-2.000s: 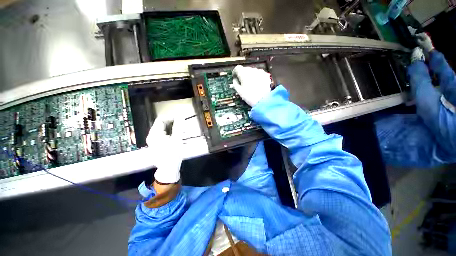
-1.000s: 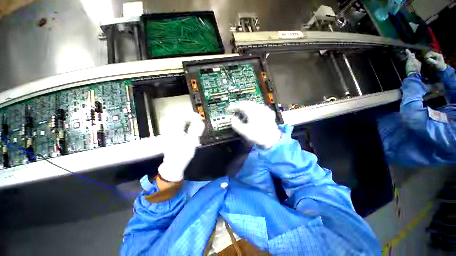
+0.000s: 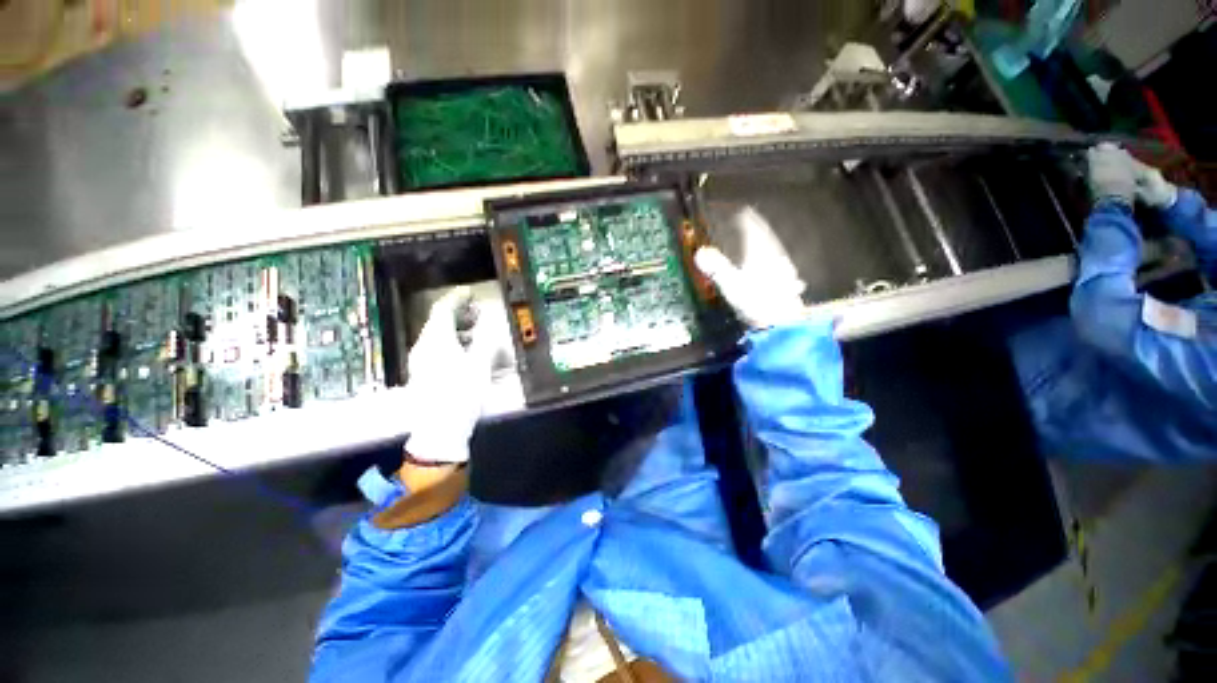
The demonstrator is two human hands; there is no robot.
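A black carrier (image 3: 541, 360) with orange-brown latches (image 3: 511, 259) lies across the conveyor rails in front of me. A green circuit board (image 3: 607, 283) sits inside its frame. My white-gloved right hand (image 3: 755, 274) is at the carrier's right side, its fingertips at the upper right latch and its fingers apart. My white-gloved left hand (image 3: 451, 367) is just left of the carrier, over the near rail, with its fingers curled. A small dark spot shows at its fingertips; I cannot tell whether it is a held part.
Several green boards (image 3: 220, 344) stand edge to edge on the conveyor at left. A black bin (image 3: 582, 158) of tangled green strips (image 3: 481, 134) is beyond the far rail (image 3: 854, 127). A blue cord (image 3: 174, 447) crosses at left. A co-worker's gloved hands (image 3: 1110, 176) are at far right.
My right hand has moved from over the board to the carrier's right latch, uncovering the board. My left hand has shifted slightly left, off the carrier's left edge.
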